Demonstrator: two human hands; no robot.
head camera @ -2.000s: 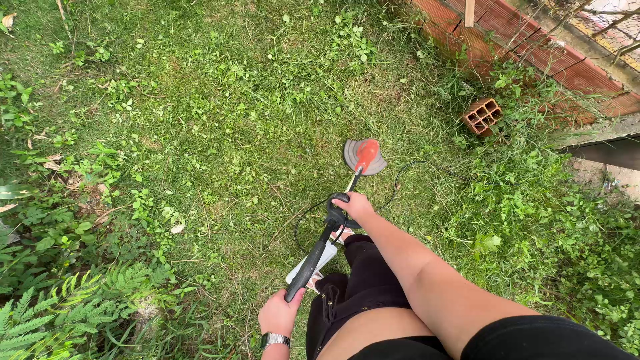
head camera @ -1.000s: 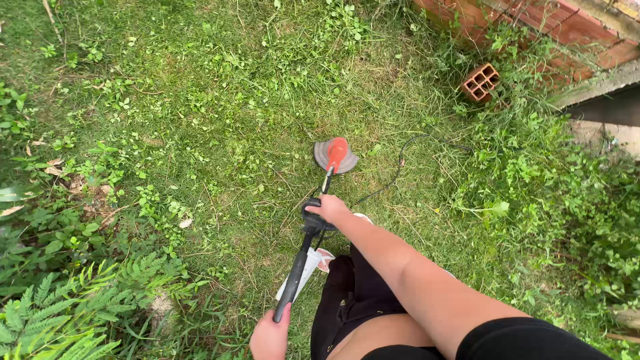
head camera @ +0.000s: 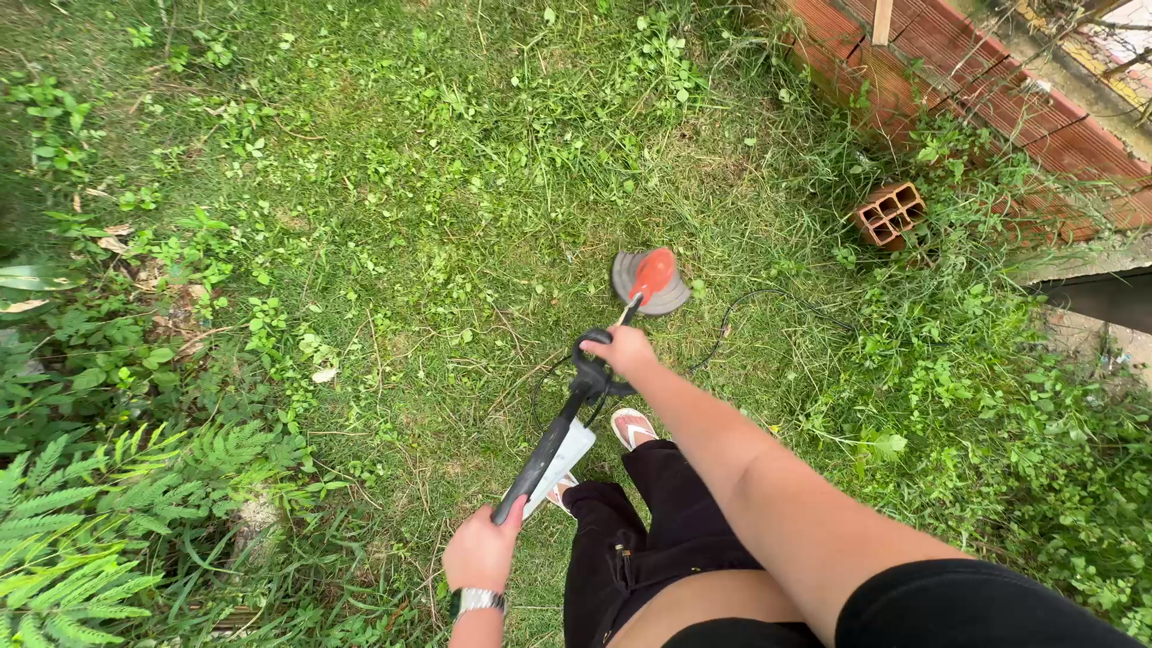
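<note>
A string trimmer with an orange-red head (head camera: 655, 274) and a grey guard (head camera: 668, 295) is held low over cut grass in the middle of the view. My right hand (head camera: 627, 354) grips its black front loop handle (head camera: 590, 349). Lower left, my left hand (head camera: 481, 549), with a metal watch at the wrist, is closed round the end of the black rear handle (head camera: 540, 459). A pale flat part (head camera: 562, 461) shows beside that handle. A thin black cord (head camera: 729, 315) lies in the grass right of the trimmer. The cutting line is hidden or blurred.
My feet in white flip-flops (head camera: 633, 427) stand just behind the trimmer. A hollow clay brick (head camera: 889, 214) lies in weeds at the right, near a low red brick wall (head camera: 981, 81). Leafy plants and ferns (head camera: 72, 531) grow at the left.
The trimmer head swung left between the first two frames and has since come back to the right. Both hands have stayed on the handles.
</note>
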